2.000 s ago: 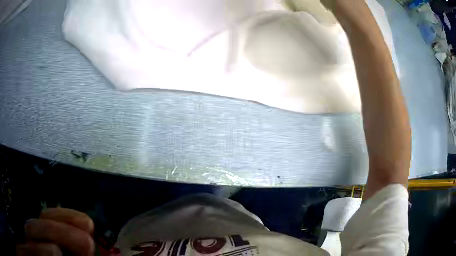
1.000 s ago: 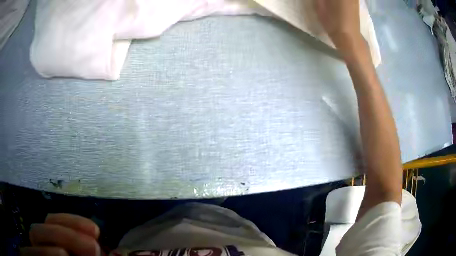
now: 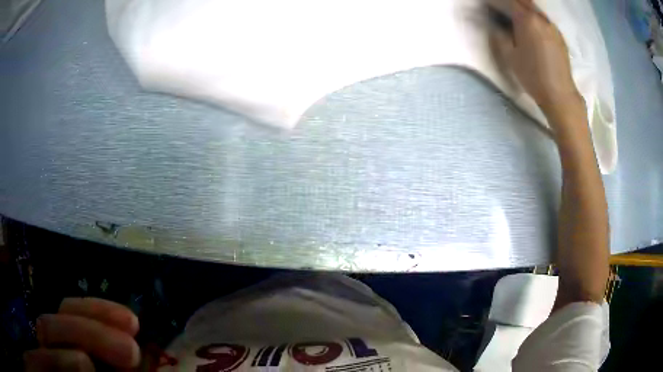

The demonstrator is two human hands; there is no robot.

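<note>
An off-white jacket [image 3: 291,58] lies across the upper part of the picture, its lower edge curving up in the middle; its top runs out of the picture. A narrow cream part hangs down at its right. My right hand [image 3: 538,58] is over the jacket's right part, blurred, closed around a small dark tool that looks like thread snips [image 3: 499,19]. Whether the fingers also grip cloth cannot be told. My left hand [image 3: 87,336] is low at the left, away from the jacket, fingers curled, cut off by the edge; its palm is hidden.
The blue-grey tabletop [image 3: 291,182] has a worn, taped front edge. A yellow rack bar [image 3: 640,259] and white cloth or a white item [image 3: 520,301] are at lower right. Some clutter shows at the far upper right. White cloth [image 3: 16,16] lies at the upper left corner.
The jacket has shifted and been spread differently, its left part now wider and coming to a point near the middle. My right hand has moved right and slightly down. My left hand has barely moved.
</note>
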